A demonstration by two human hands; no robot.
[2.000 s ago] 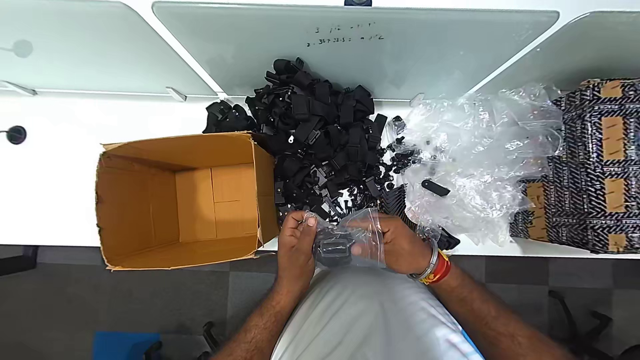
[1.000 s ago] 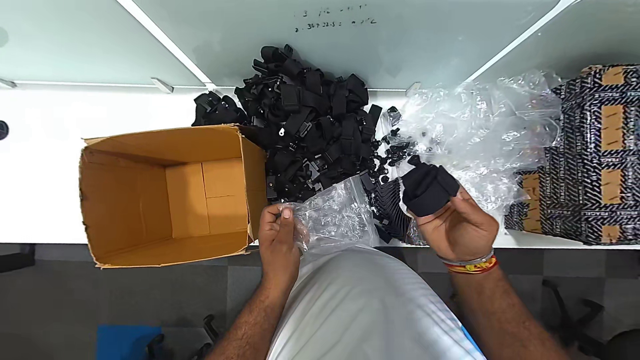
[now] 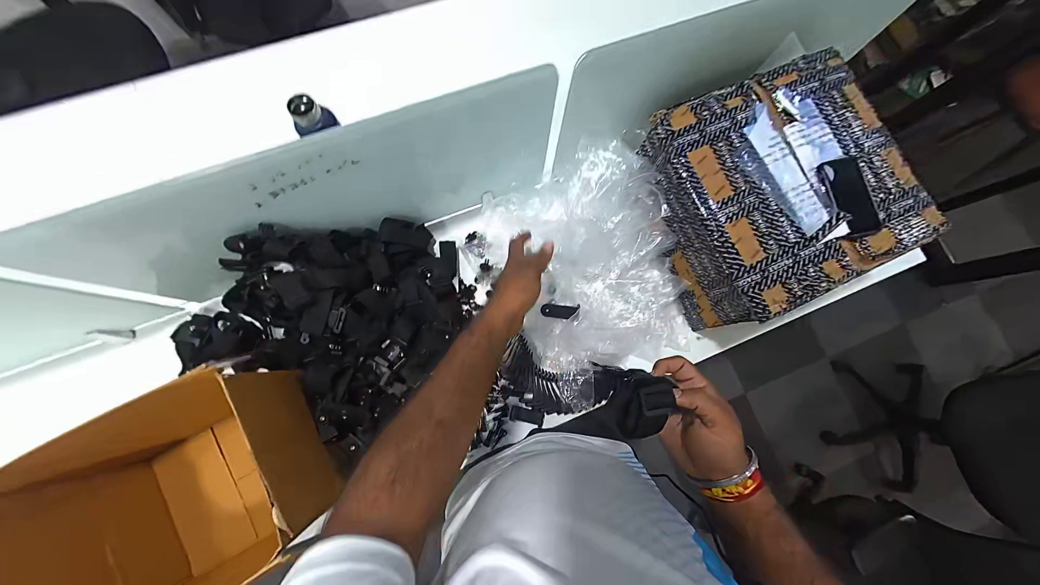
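Observation:
My left hand (image 3: 522, 275) reaches over the near left edge of a heap of clear plastic bags (image 3: 605, 252), its fingers apart and nothing seen in them. My right hand (image 3: 705, 418) grips a black strap-like fabric item (image 3: 642, 404) at the table's front edge. To the left lies a big pile of black straps and buckles (image 3: 349, 301). Small black parts (image 3: 496, 418) are scattered between the pile and my body. A small black flat piece (image 3: 560, 311) rests on the bags, just right of my left wrist.
An open cardboard box (image 3: 280, 439) stands at the lower left. A large wrapped carton (image 3: 731, 203) with a black phone-like object (image 3: 851, 195) on top is at the right. Behind the pile runs a glass partition (image 3: 422, 162), with a bottle (image 3: 311, 115) beyond. Office chairs (image 3: 995, 447) stand on the floor.
My left hand has let go of the clear bag it held and moved over to the bag heap. The black fabric item remains in my right hand. The view has turned and shifted right.

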